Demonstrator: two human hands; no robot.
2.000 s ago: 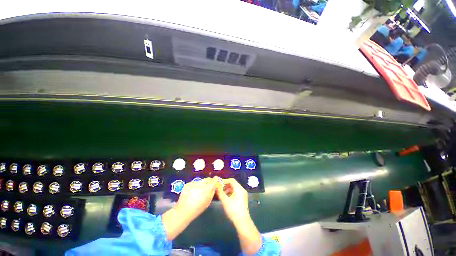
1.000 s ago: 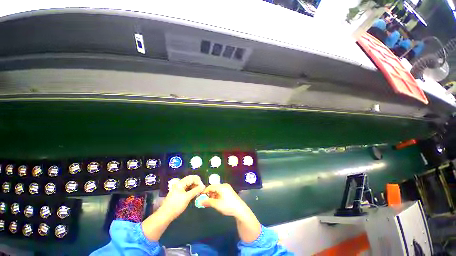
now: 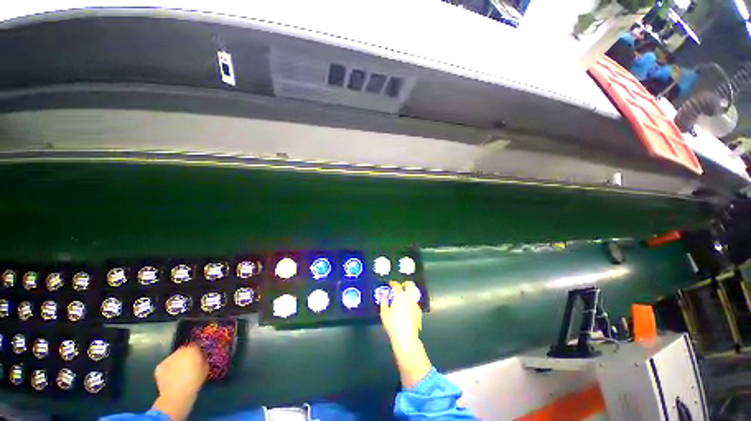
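A black tray [image 3: 335, 322] holds two rows of round light-up units [image 3: 319, 267], glowing white and blue. My right hand [image 3: 401, 316] is over its lower right end, fingertips at the last units in the near row and partly covering them. Whether it grips one cannot be told. My left hand [image 3: 181, 374] is blurred at the left side of a small black tray [image 3: 230, 362] with a tangled pile of red-pink parts [image 3: 216, 347]. Its fingertips are not clear.
Black trays of unlit round units [image 3: 148, 275] lie to the left on the green surface [image 3: 329, 205]. A long grey-white housing [image 3: 461, 123] runs behind. A black stand [image 3: 576, 321] and white machine [image 3: 650, 382] are at right. A red tray [image 3: 646, 115] and people [image 3: 659, 70] are farther off.
My hands have separated. The left moved down-left to the small-parts tray, the right moved right and up to the lit tray. The unit between my hands is gone from there; tray lights changed colour.
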